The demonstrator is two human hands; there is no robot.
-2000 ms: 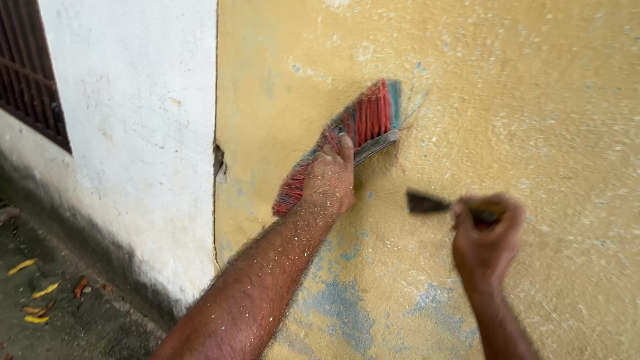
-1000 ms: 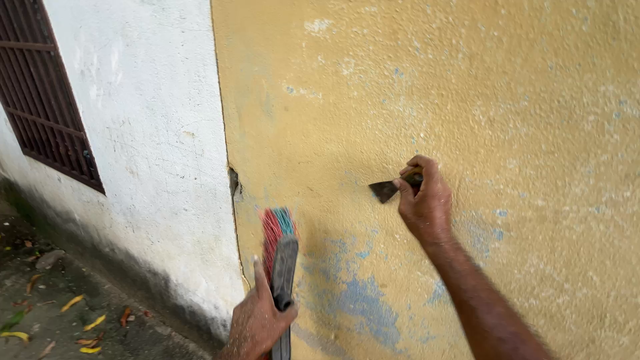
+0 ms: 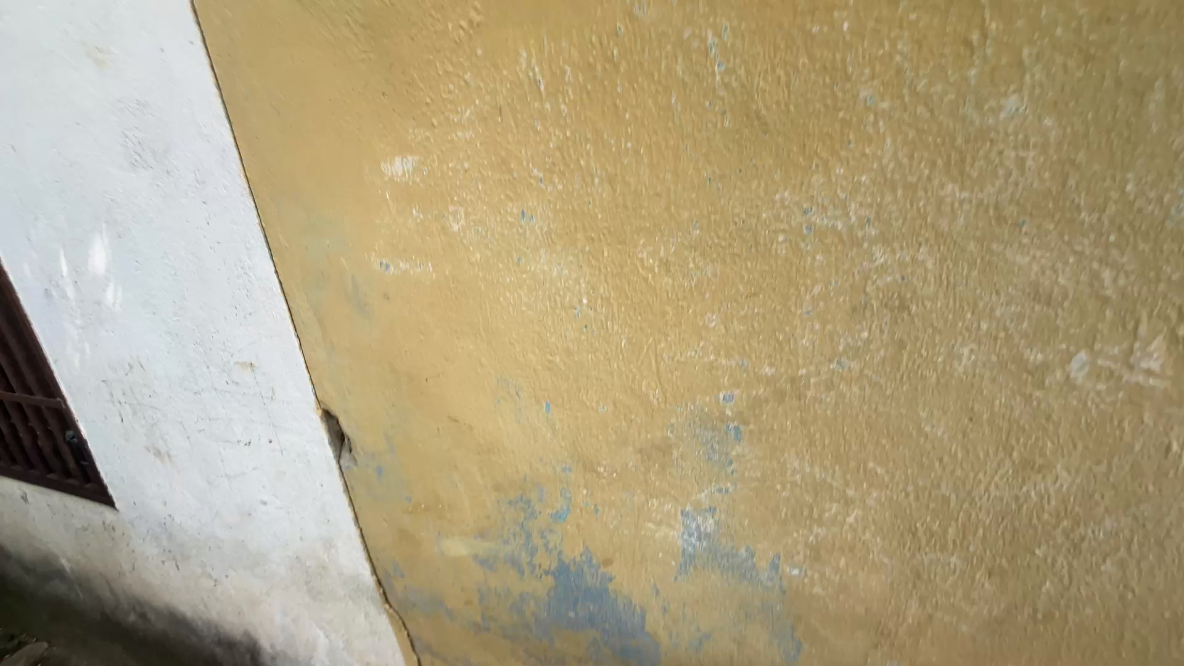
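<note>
Neither my left hand nor my right hand shows in the head view at this moment, and the brush and the scraper are out of sight too. A yellow painted wall with a rough surface fills most of the view. Blue-grey patches show through its paint low in the middle, and small pale and blue flecks are scattered over the rest.
A white wall meets the yellow one at a slanting dark seam, with a chipped hole partway down. At the left edge is a brown barred window grille. Dark ground shows at the bottom left corner.
Both hands have left the view, the left with the red and blue bristle brush and the right with the scraper, both of which were before the yellow wall.
</note>
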